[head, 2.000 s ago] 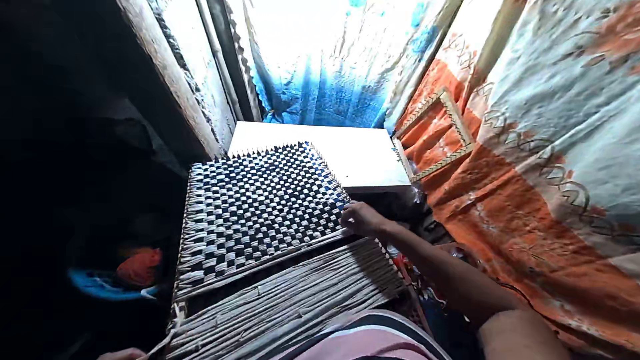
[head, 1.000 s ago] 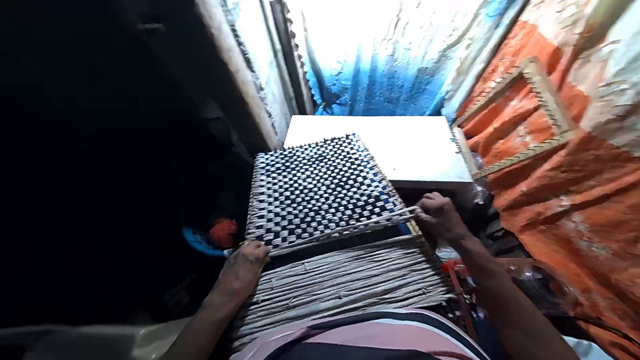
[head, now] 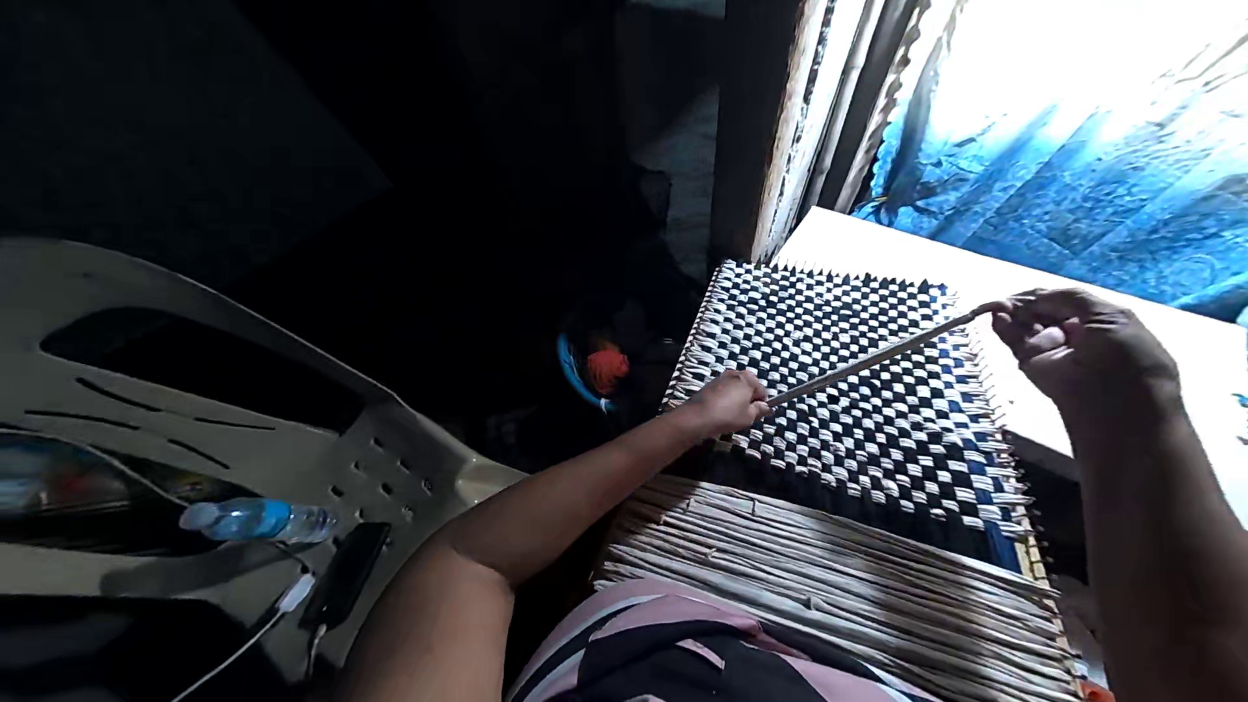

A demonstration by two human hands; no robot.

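A frame strung with cords carries a black-and-white checkered weave [head: 848, 390] on its far part; its near part shows pale lengthwise strands [head: 809, 575] close to my lap. My left hand [head: 729, 402] grips one end of a pale, taut strip [head: 877, 357] above the left side of the weave. Raised beyond the weave's right edge, my right hand [head: 1087, 341] pinches the strip's other end. The strip runs slantwise over the weave between both hands. Small points line the frame's edges.
A white board [head: 1033, 283] lies behind the frame, below a blue curtain [head: 1092, 185]. On the left a plastic chair [head: 244, 361] holds a water bottle [head: 258, 520], a dark phone-like device [head: 353, 575] and a white cable [head: 234, 653]. Red material [head: 607, 368] sits near a wooden post [head: 760, 136].
The strip, near the weave's near edge a second ago, is now held slantwise above it. Both hands have moved away from that edge, the right one raised. The view has swung left.
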